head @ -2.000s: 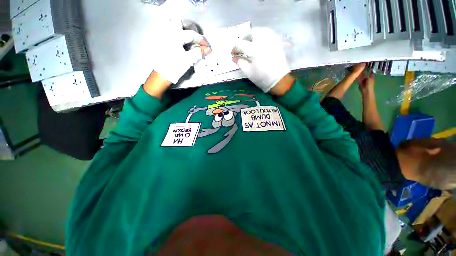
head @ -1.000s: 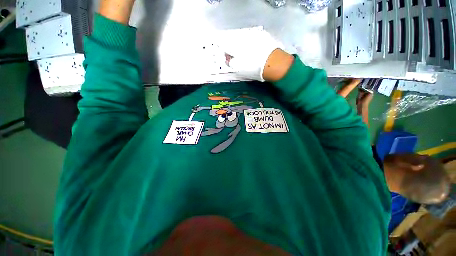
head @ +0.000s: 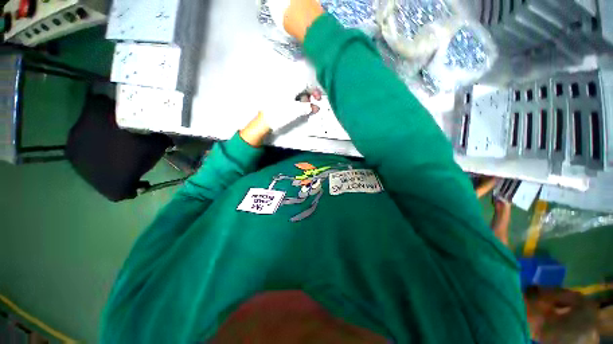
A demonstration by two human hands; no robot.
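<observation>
A pale sheet-metal plate with small dark holes (head: 329,129) lies at the table edge in front of me. My left hand (head: 290,111), in a white glove with bare-looking fingertips, is at the plate's left part, its fingers bent. Glare hides whether it grips anything. My right arm reaches forward across the plate. My right hand (head: 279,11) is at the top edge of the picture, partly cut off, beside clear bags of shiny blue-silver bits (head: 413,25). Its fingers cannot be made out.
A stepped stack of hole-marked brackets (head: 146,65) stands at left on the table (head: 225,60). Slotted grey panels (head: 548,124) are stacked at right. A control box (head: 50,23) is at far left, above a black stool (head: 111,151). A person is partly visible at lower right.
My left hand has come back into view and down to the plate. My right hand has left the plate and moved forward to the bags. The view has shifted, showing more of the bags.
</observation>
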